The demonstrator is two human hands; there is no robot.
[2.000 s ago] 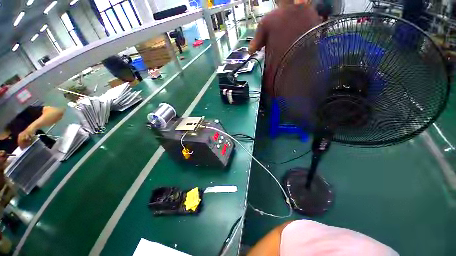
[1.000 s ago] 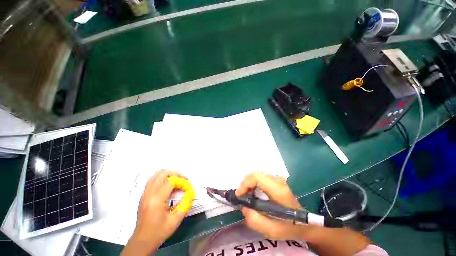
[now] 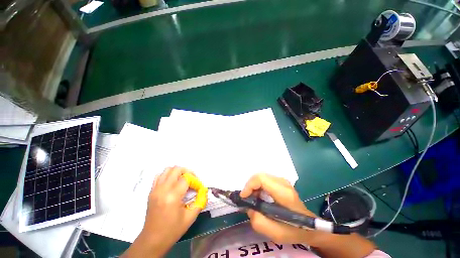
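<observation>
My right hand (image 3: pixel 275 206) holds the black soldering iron (image 3: pixel 282 212) like a pen, its tip pointing left. My left hand (image 3: pixel 174 201), with yellow finger cots (image 3: pixel 197 191) on thumb and finger, is at the front edge of the white solar panels (image 3: pixel 227 146), just left of the iron tip. The thumb and finger curl together; what is between them is too small to tell. The panels lie white back up in a loose, fanned pile. The fingers hide part of the panel edge.
A solar panel, cells up (image 3: pixel 59 174), lies on the left. The iron stand (image 3: pixel 301 103) with yellow sponge (image 3: pixel 318 127) and white strip (image 3: pixel 345 152) is right of the pile. Beyond are the soldering station (image 3: pixel 376 95) and solder reel (image 3: pixel 401 26). The fan base (image 3: pixel 348 205) is below the bench edge.
The view has turned from the aisle down to the bench. In the last second, my left hand has moved slightly right, closer to the iron tip; my right hand still holds the iron.
</observation>
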